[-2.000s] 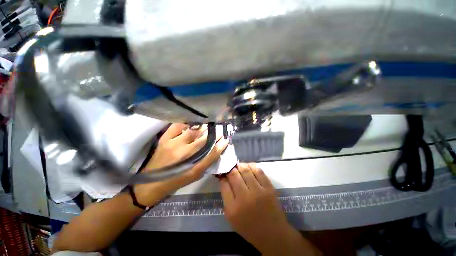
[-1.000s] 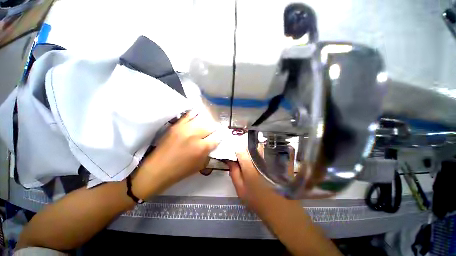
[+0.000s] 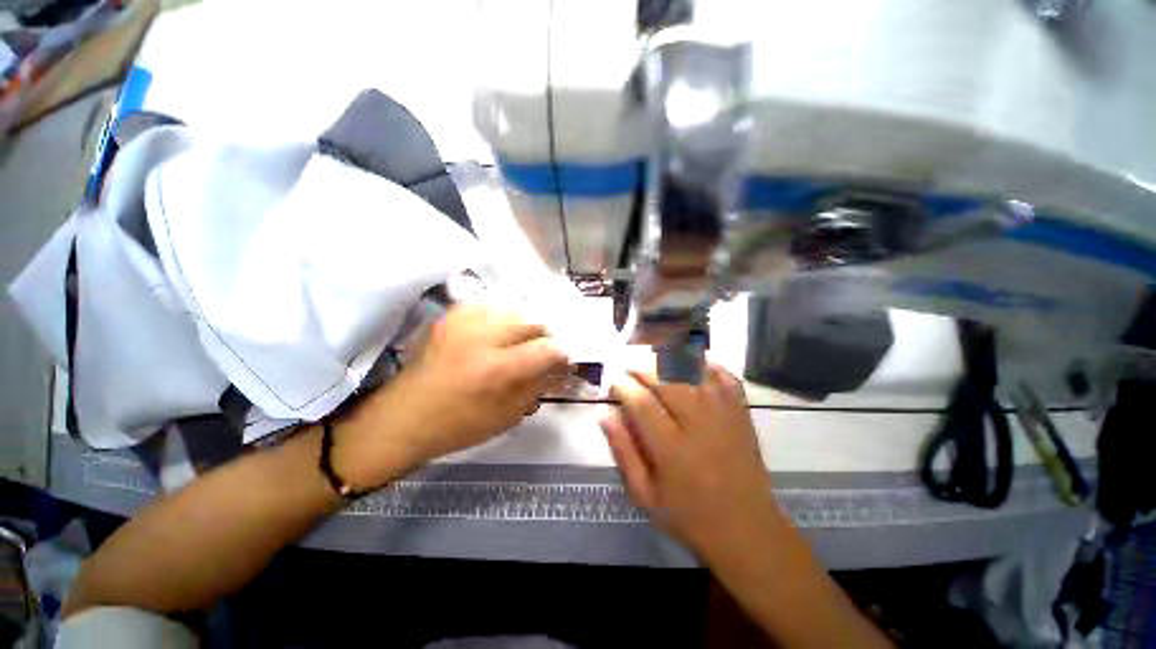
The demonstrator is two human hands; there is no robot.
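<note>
Pale fabric panels (image 3: 317, 279) with dark grey edging lie bunched left of the needle. My left hand (image 3: 475, 380) has its fingers bent on the cloth's edge, just left of the needle area. My right hand (image 3: 691, 437) lies on the table close to the needle, its fingertips at the end of the pale cloth. A small dark edge of the piece shows between the hands. The sewing machine (image 3: 583, 133) has a white head with a blue stripe. Its shiny metal part (image 3: 695, 165) is blurred and hides part of the needle area.
A dark block of fabric (image 3: 822, 349) lies right of the needle. Black-handled scissors (image 3: 970, 444) and yellow-green snips (image 3: 1050, 444) lie at the right. A printed ruler (image 3: 533, 500) runs along the table's grey front edge.
The view has shifted, and the shiny metal part now appears further left and narrower. My right hand's fingers, partly covered before, now show beside the needle. The dark block is visible again.
</note>
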